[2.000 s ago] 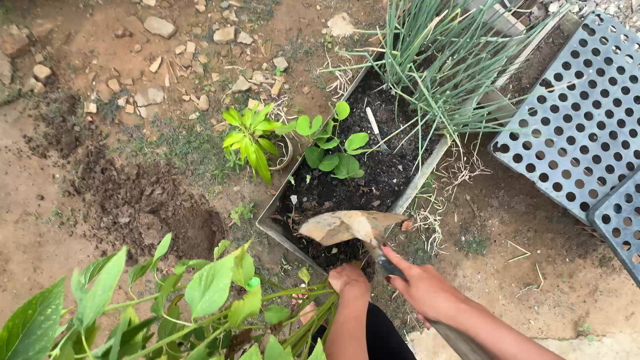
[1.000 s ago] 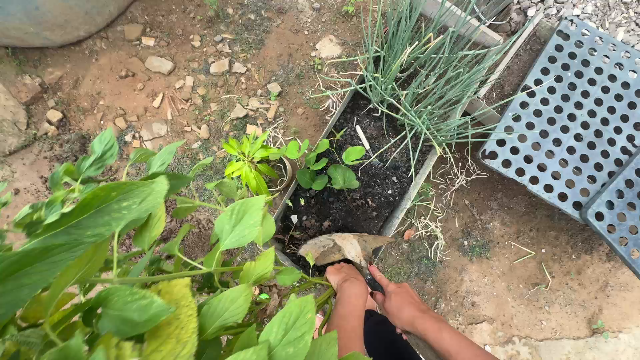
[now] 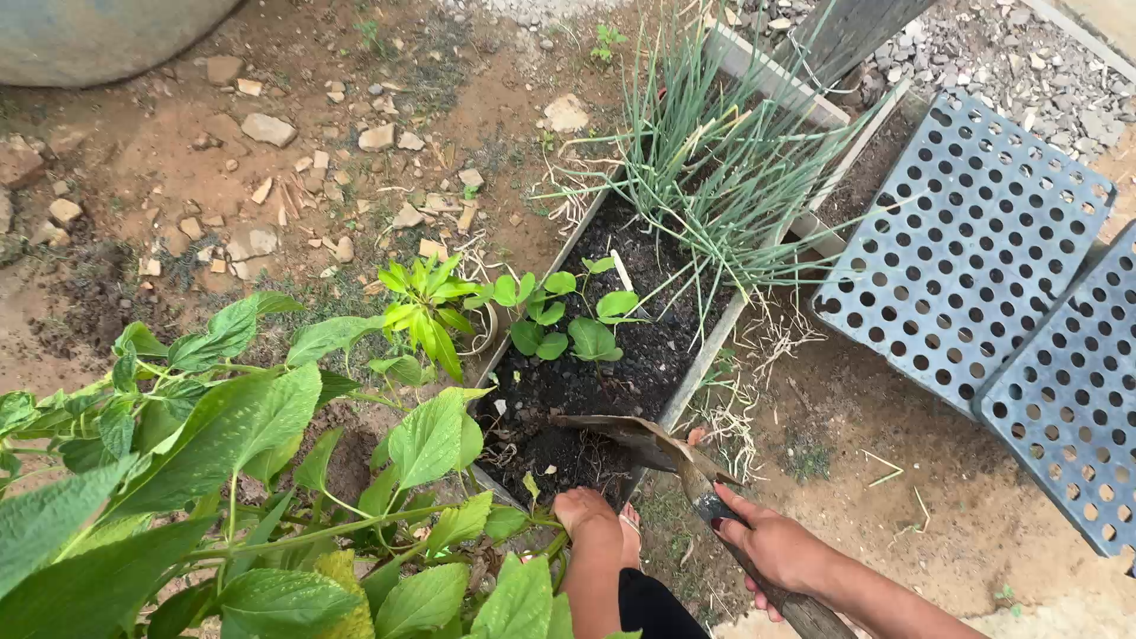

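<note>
My right hand (image 3: 770, 543) grips the worn wooden handle of a hoe-like digging tool (image 3: 652, 439), its muddy metal blade over the near end of a planter box (image 3: 723, 333) of dark soil. Closed around the base of the stems of a large leafy plant (image 3: 355, 528), my left hand (image 3: 587, 510) rests at the box's near edge; its fingertips are partly hidden. Loose soil and fine roots (image 3: 581, 457) lie just beyond this hand. Round-leaved seedlings (image 3: 568, 324) grow mid-box, and long green onion-like leaves (image 3: 710, 186) fill the far end.
Two perforated grey plastic crates (image 3: 967, 240) stand at the right. A small potted plant (image 3: 430, 306) sits against the box's left side. Stones (image 3: 268, 130) are scattered over the ground at upper left, near a large rounded container (image 3: 106, 35). A wooden post (image 3: 848, 40) rises behind.
The blade has shifted right from across the near end of the box and now shows more edge-on, uncovering soil and roots. The leafy plant fills more of the lower left than two seconds ago.
</note>
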